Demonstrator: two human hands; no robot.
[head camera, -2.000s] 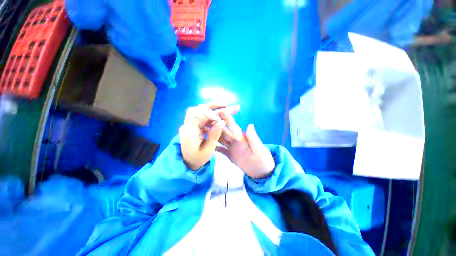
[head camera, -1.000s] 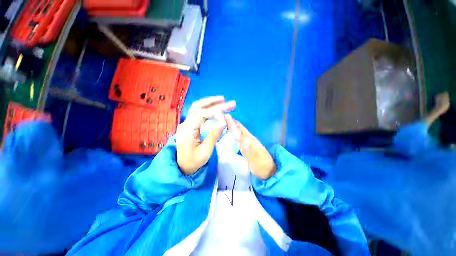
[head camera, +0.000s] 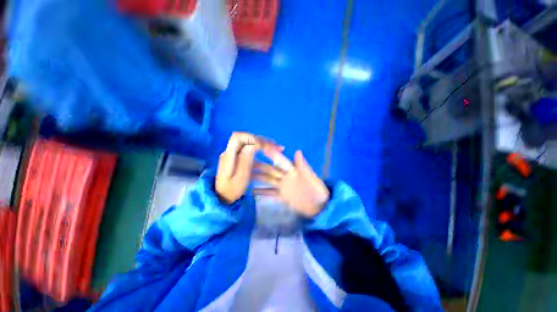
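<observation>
My left hand (head camera: 237, 167) and my right hand (head camera: 298, 185) are bare and held together in front of my chest, at the middle of the view. Their fingers are spread and meet or overlap, blurred by motion. No object shows in either hand. Blue smock sleeves cover both wrists.
Glossy blue floor (head camera: 293, 109) with a dark line runs ahead. Red perforated crates (head camera: 61, 213) stand at the left on a green surface. A person in a blue smock (head camera: 79, 73) is at the upper left. Orange and black items (head camera: 510, 210) lie on the right bench. A grey machine (head camera: 449, 113) stands beside it.
The surroundings have shifted as I move along the aisle. The white and brown boxes have left the view. My hands stay together, and the right fingers have spread more.
</observation>
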